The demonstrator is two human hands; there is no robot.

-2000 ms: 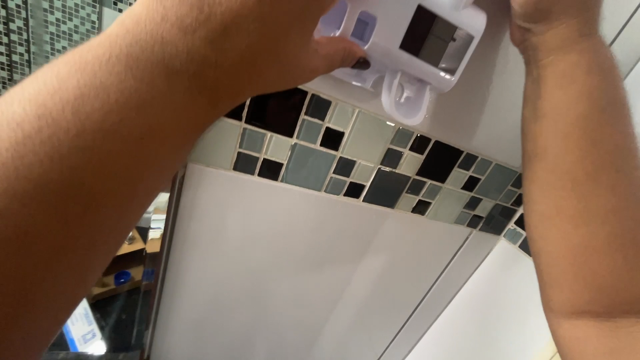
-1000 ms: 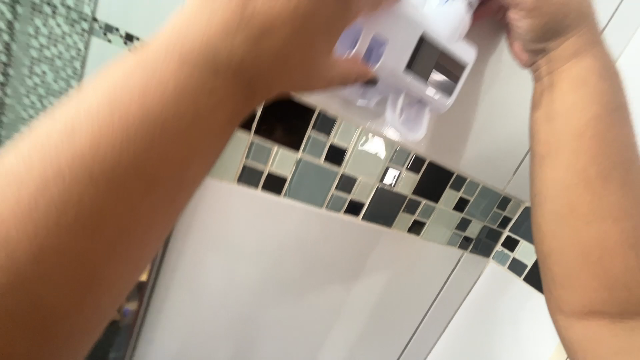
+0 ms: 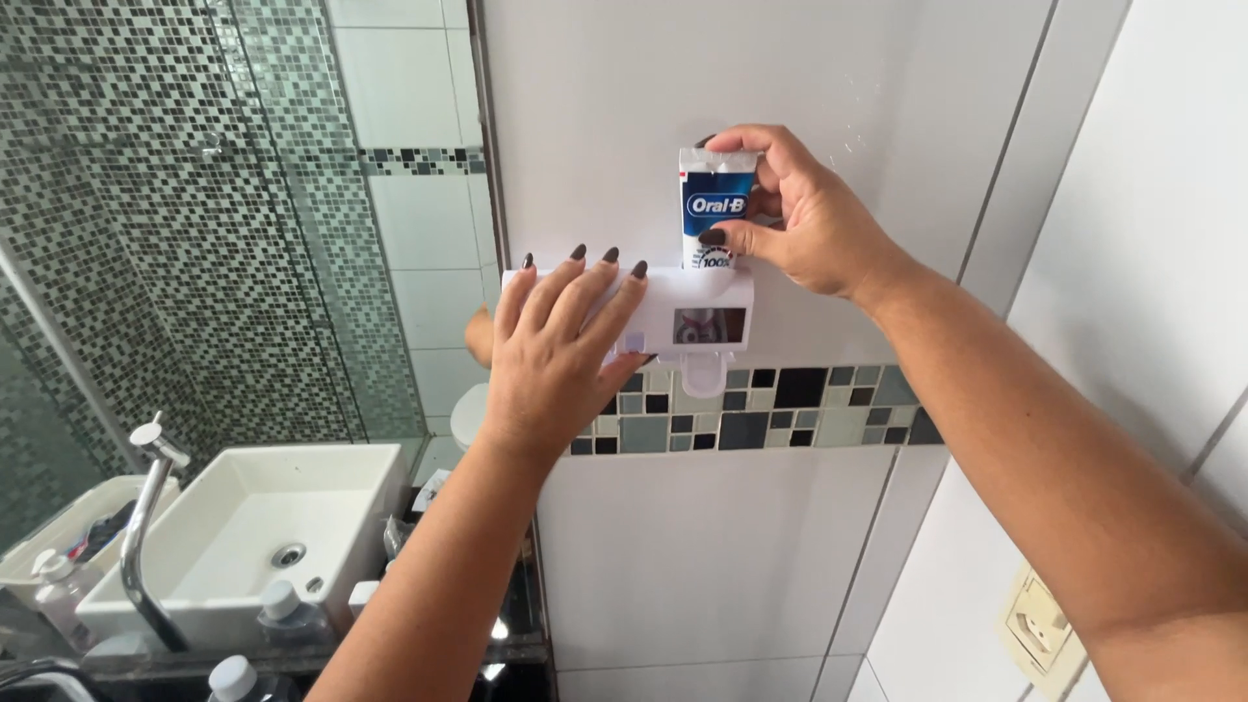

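A white plastic toothpaste dispenser [image 3: 710,292] is against the tiled wall, just above the mosaic strip. My left hand [image 3: 565,341] lies over its left part, fingers spread across the top edge and thumb under the lower edge. Upright above the dispenser's right end stands an Oral-B toothpaste tube [image 3: 720,210], its crimped end up and its lower end hidden in or behind the dispenser. My right hand [image 3: 795,210] grips the tube from the right between thumb and fingers. A clear loop-shaped part [image 3: 703,375] hangs below the dispenser's dark window.
At the lower left are a white square sink [image 3: 244,526], a chrome faucet [image 3: 146,526] and several bottles, one with a white cap [image 3: 233,677]. A mirror [image 3: 409,224] is left of the wall panel. A wall socket [image 3: 1041,624] is at the lower right.
The view has shifted widely, now showing the sink and the wall above. The toothpaste tube now shows plainly in my right hand; my left hand remains at the dispenser.
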